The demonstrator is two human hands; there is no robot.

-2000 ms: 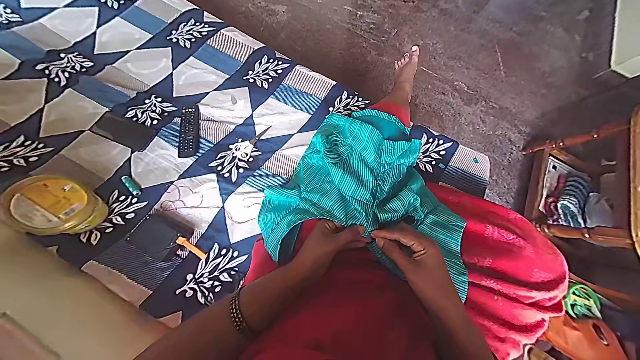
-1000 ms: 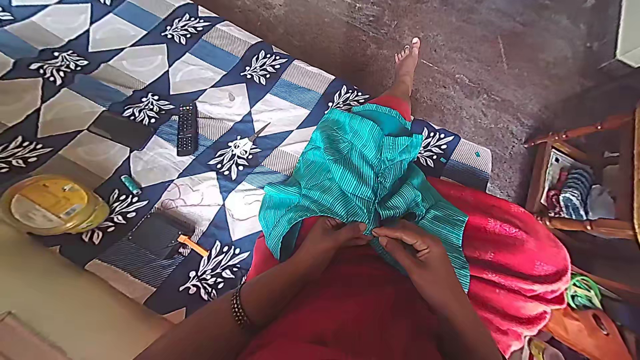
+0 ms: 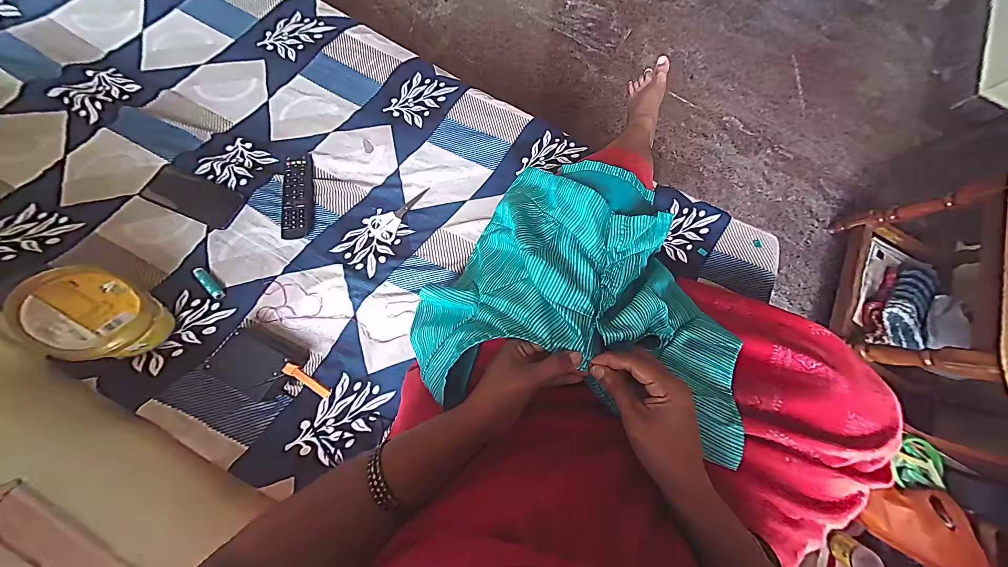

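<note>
Across my lap lies a teal striped cloth garment, gathered toward its near edge. My left hand pinches that edge between thumb and fingers, close beside the fingertips of my right hand, which grip the same spot. Whether a needle or fastener sits between the fingertips cannot be made out. Small scissors or snips with a pointed blade rest on the patterned bedsheet, left of the garment. Pinkish loose thread lies on the sheet nearer to me.
On the bed are a black remote control, a dark flat object, a small teal item, a yellow-lidded plastic tub, a dark case and an orange-handled tool. A wooden rack holding folded cloth stands at right, with an orange bag below.
</note>
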